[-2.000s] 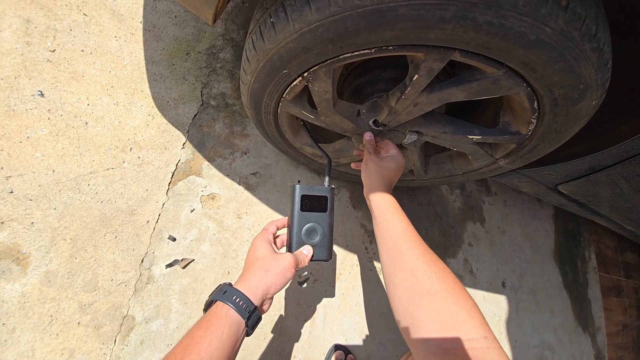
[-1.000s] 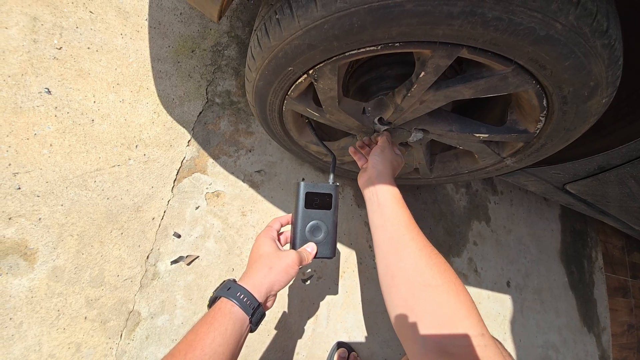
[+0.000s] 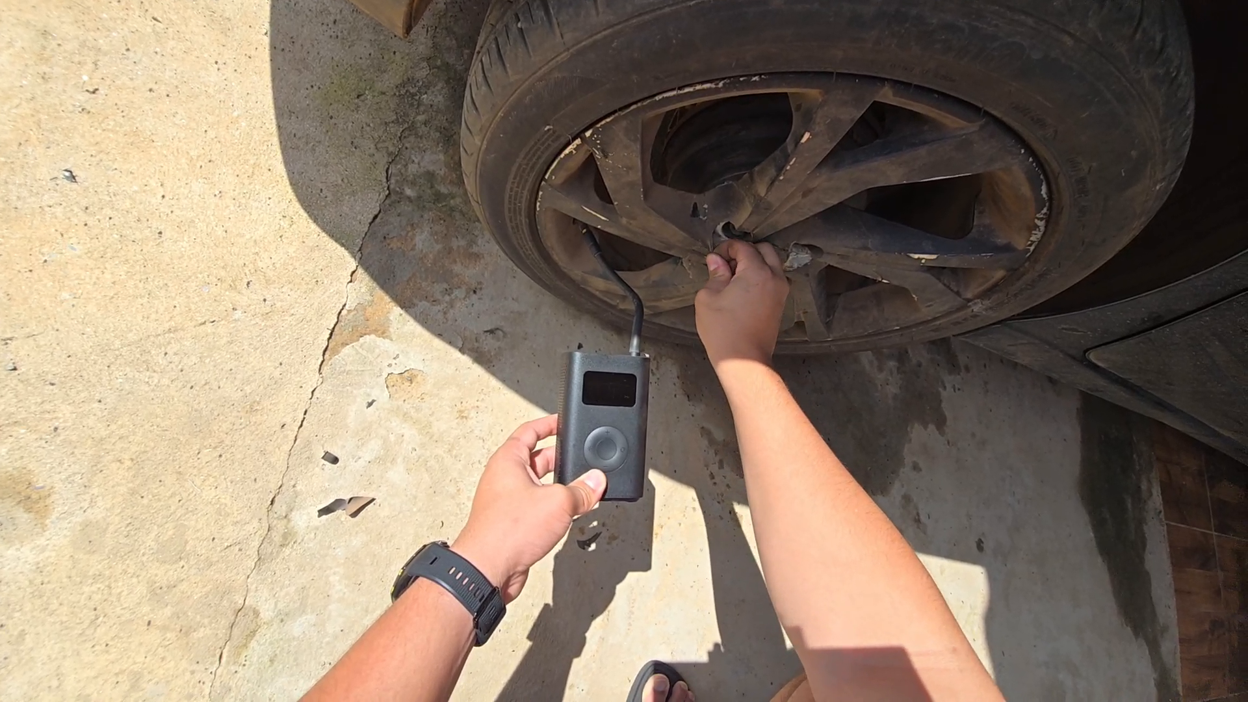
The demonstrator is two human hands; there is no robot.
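My left hand grips a black portable air pump with a dark display and a round button pad, its thumb on the lower front. From the pump's top a black hose runs up to the lower left of the wheel rim; where it ends behind the spoke is hard to see. At the hub of the dirty alloy wheel, my right hand has its fingertips drawn together against the centre; whether they pinch anything is hidden. The tyre surrounds the rim.
Cracked concrete ground lies at the left, with small dark fragments on it. The car's lower body panel is at the right, above brown tiles. A sandalled foot shows at the bottom edge.
The fingers of my right hand, more spread a second ago, are now closer together at the wheel's hub. My left hand keeps its hold on the pump.
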